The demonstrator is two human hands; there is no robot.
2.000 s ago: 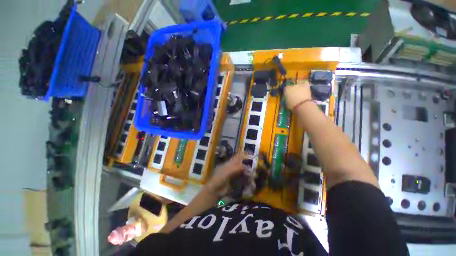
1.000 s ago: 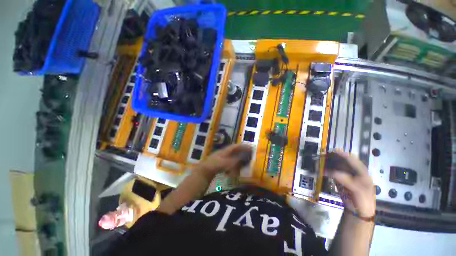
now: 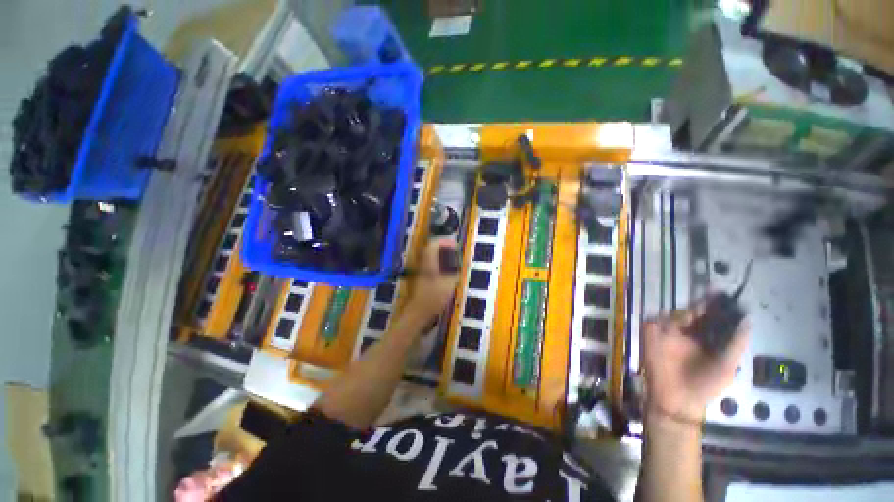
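The orange test tray [image 3: 627, 139] lies in front of me, with slotted white strips on both sides and a green connector board [image 3: 530, 319] down its centre. Black adapters [image 3: 493, 191] sit at its far end, with cords bunched between the strips. My left hand [image 3: 431, 286] is at the tray's left edge, closed on a small black adapter [image 3: 449, 260]. My right hand [image 3: 678, 365] is raised over the perforated metal plate, right of the tray, holding a blurred black adapter [image 3: 720, 324] with its cord sticking up.
A blue basket [image 3: 251, 221] heaped with adapters rests over the left trays. Another full basket [image 3: 137, 108] stands by the green belt [image 3: 76, 377] at far left. The metal plate [image 3: 784, 284] bears a black block [image 3: 779, 372]. A dark blurred thing [image 3: 784, 230] shows above the plate.
My left hand has moved forward and left, towards the basket. My right hand has moved from the tray's right edge out over the plate. The dark piece on the centre board is gone.
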